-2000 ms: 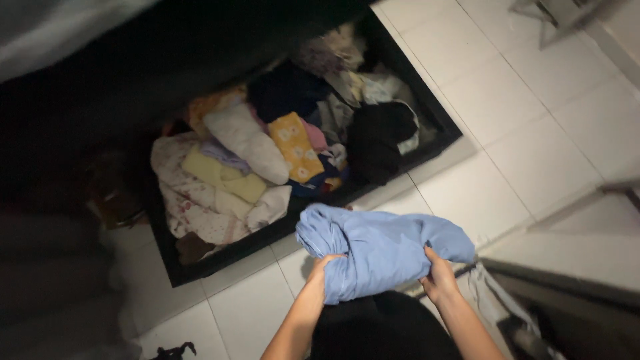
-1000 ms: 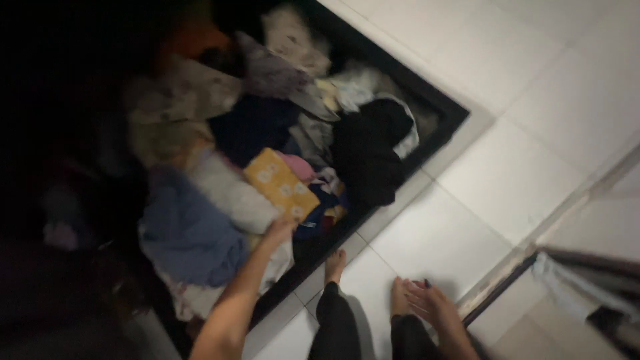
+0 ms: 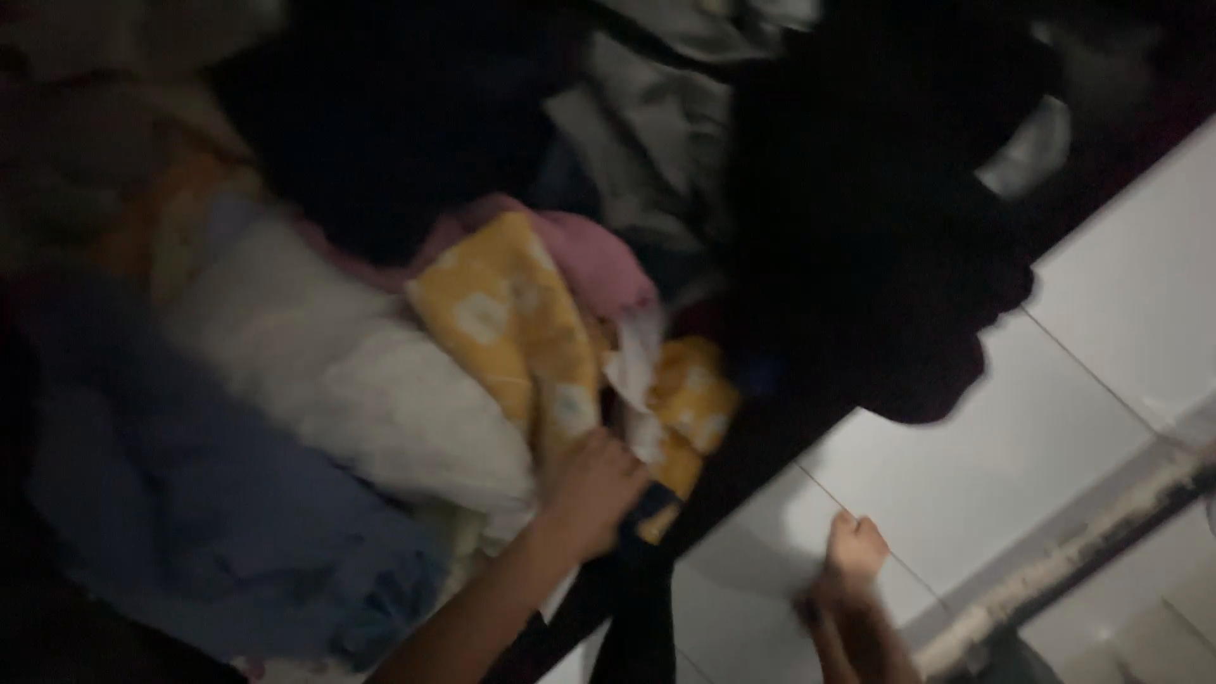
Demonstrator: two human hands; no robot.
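Observation:
My left hand (image 3: 594,484) is on the lower end of a yellow cloth with white flowers (image 3: 503,323), its fingers closed on the fabric. The cloth lies over a pink cloth (image 3: 598,256) and beside a white cloth (image 3: 351,370). A blue cloth (image 3: 218,494) is spread at the left of the pile. At the lower right, over the floor, my right hand (image 3: 850,579) is blurred and hard to separate from a foot; its fingers cannot be made out.
Dark clothes (image 3: 855,209) hang over the near edge of the black-framed container of clothes. More yellow floral fabric (image 3: 693,399) lies by that edge. White floor tiles (image 3: 959,484) run along the right, with a worn ledge (image 3: 1026,579) beyond.
The blue cloth, held in both hands two seconds ago, lies on the pile. My left hand has moved onto the yellow floral cloth. The view is much closer and darker.

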